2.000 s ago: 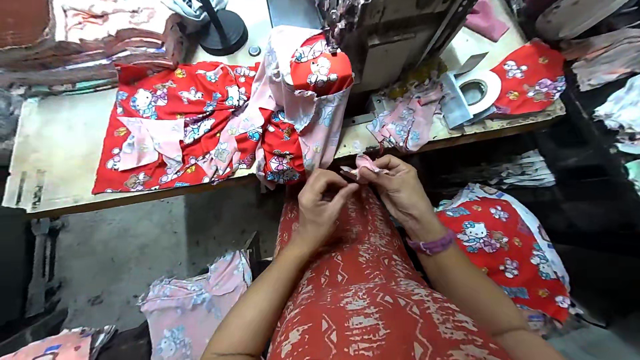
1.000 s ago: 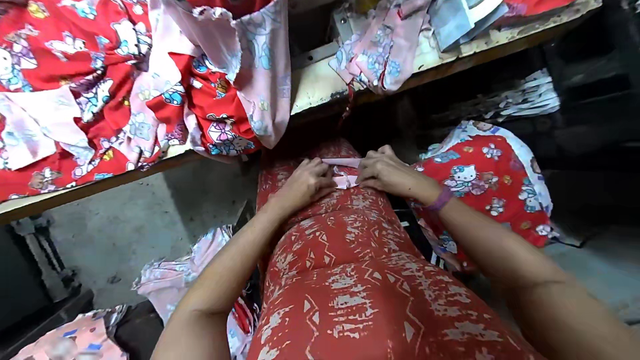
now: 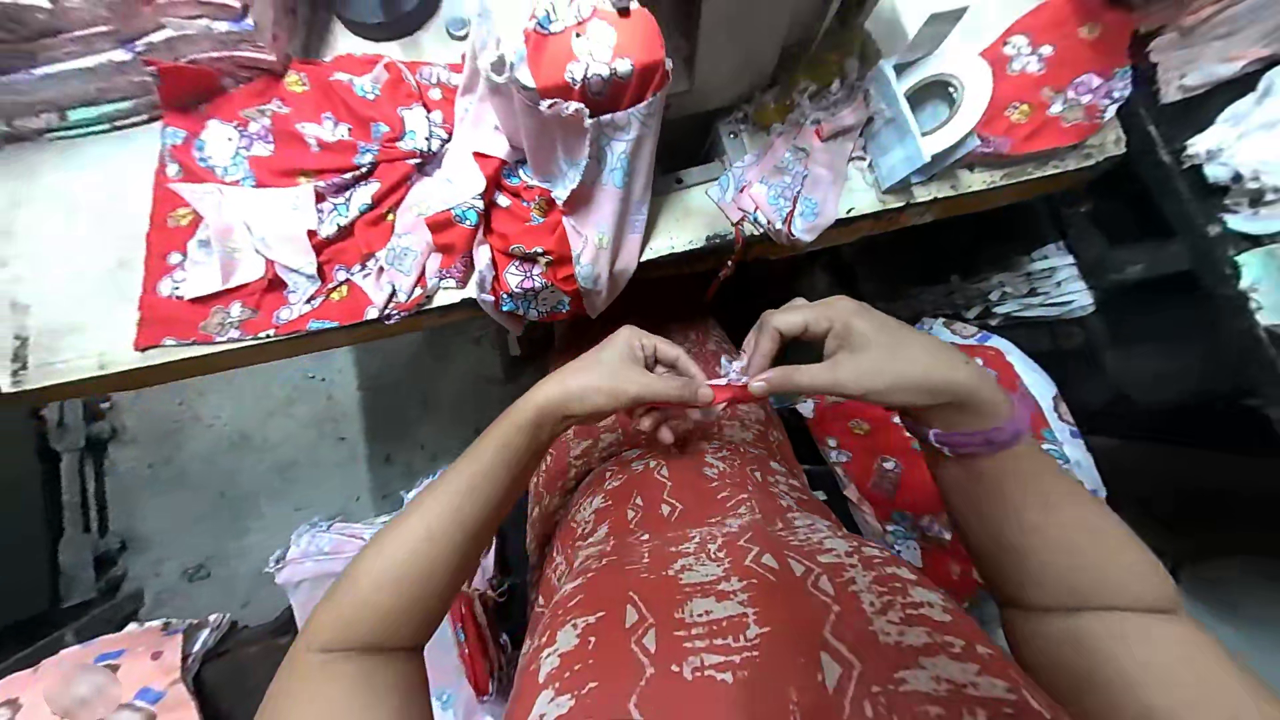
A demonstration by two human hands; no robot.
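Observation:
Over my lap, my left hand [image 3: 645, 385] and my right hand [image 3: 840, 355] pinch a small strip of red and pale fabric [image 3: 733, 390] between thumbs and fingertips. A purple band circles my right wrist. Past my hands, red and pink printed fabric [image 3: 530, 250] hangs over the edge of the worktable. A flat red printed piece [image 3: 270, 130] lies to its left, with a pale pink scrap [image 3: 245, 235] on top. Pink printed scraps [image 3: 795, 180] lie at the edge near a metal plate.
A roll of white tape [image 3: 950, 105] and another red printed piece [image 3: 1050, 80] are at the table's right. Stacked fabric [image 3: 90, 60] stands at back left. Printed fabric [image 3: 890, 470] hangs beside my right forearm, and pink fabric [image 3: 330, 560] is at lower left.
The small fabric between my hands showed pink one second ago; now it shows a red part. My hands are now slightly farther apart. The view has shifted.

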